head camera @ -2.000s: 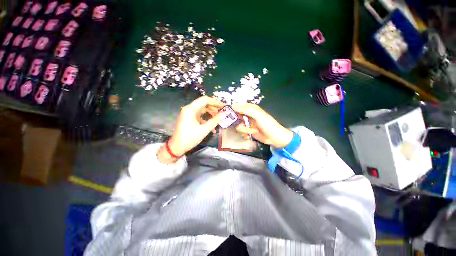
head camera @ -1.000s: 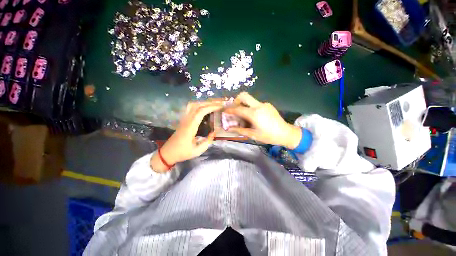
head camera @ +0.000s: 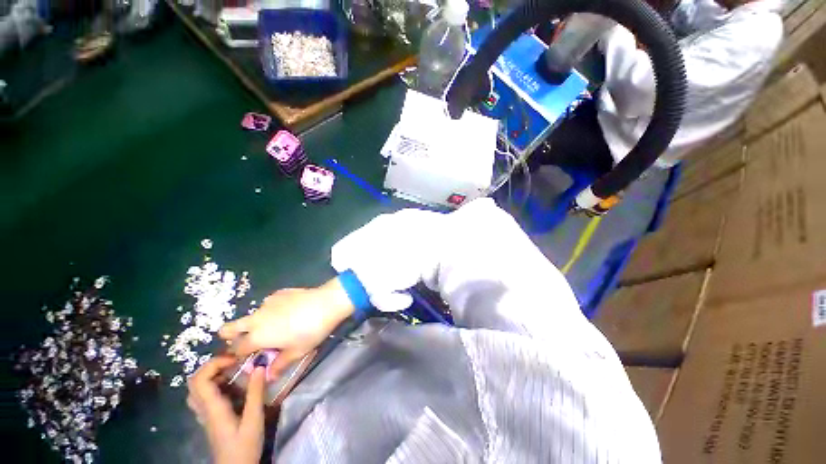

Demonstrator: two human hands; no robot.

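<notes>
A pink-and-dark plastic housing [head camera: 260,360] is between the fingers of both hands, over the pale fixture with an orange-red border [head camera: 292,376]. My left hand [head camera: 228,410] holds it from below, thumb on its face. My right hand [head camera: 288,324], with a blue wrist strap, touches it from above; its fingertips are partly hidden, and no tool can be made out. A pile of small white parts [head camera: 208,304] lies just beyond my hands. A larger pile of metallic and white parts [head camera: 77,372] lies to the left.
Two pink housing stacks [head camera: 287,151] and a blue stick [head camera: 358,180] lie on the green mat. A blue parts bin [head camera: 305,54], white-grey box [head camera: 444,154], bottle [head camera: 442,50] and black hose [head camera: 672,82] are beyond. Cardboard boxes [head camera: 725,290] and another person's white sleeve are right.
The view has swung right, bringing the hose, bottle, boxes and another person into view; the black trays have left it. Both hands remain at the housing, which now shows between the left fingers.
</notes>
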